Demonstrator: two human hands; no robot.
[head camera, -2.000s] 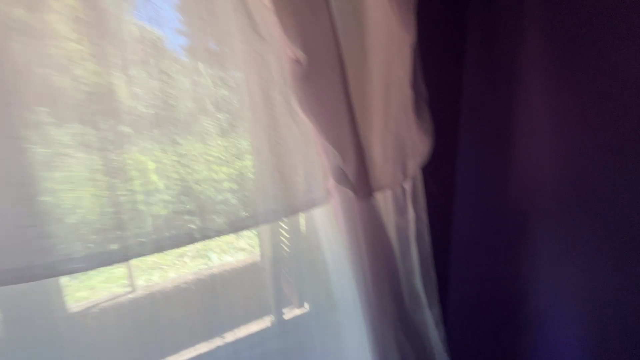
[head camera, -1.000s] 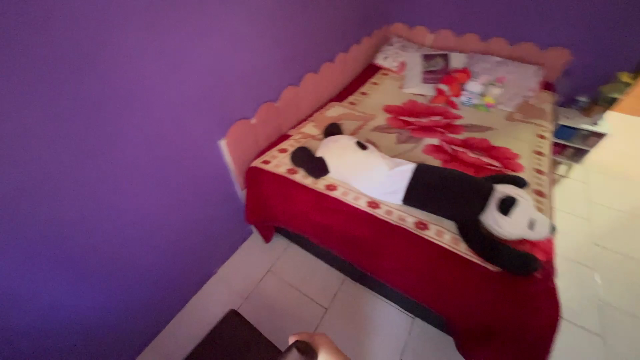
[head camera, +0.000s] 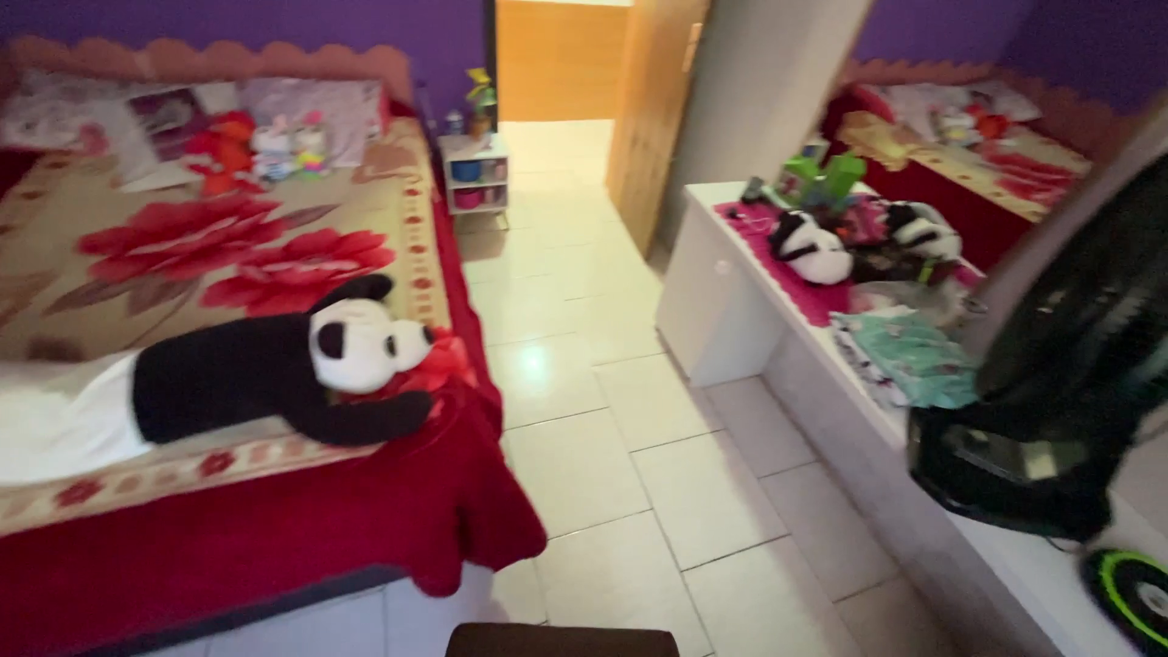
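Note:
Neither my left hand nor my right hand shows in the head view now. At the bottom edge is the top of a dark brown object (head camera: 561, 641), which I cannot identify. A long black and white panda plush (head camera: 228, 374) lies across the near end of the bed, its head toward the right edge. Under it is a beige blanket with red flowers (head camera: 182, 237) and a red border that hangs over the bed's side. By the pillows (head camera: 315, 114) at the far end sit a red plush toy (head camera: 222, 151) and two small pale plush toys.
Floor tiles (head camera: 584, 465) run between the bed and a white dressing table (head camera: 721, 283) with panda plushes and folded green cloth (head camera: 912, 351). A mirror (head camera: 958, 137) and a black item (head camera: 1058, 365) stand at right. A small shelf (head camera: 476, 178) is beside an open wooden door (head camera: 652, 109).
The view has swung from a curtained window to the bed, then toward the doorway and dressing table. A hand near a dark object at the bottom edge one second ago is out of view.

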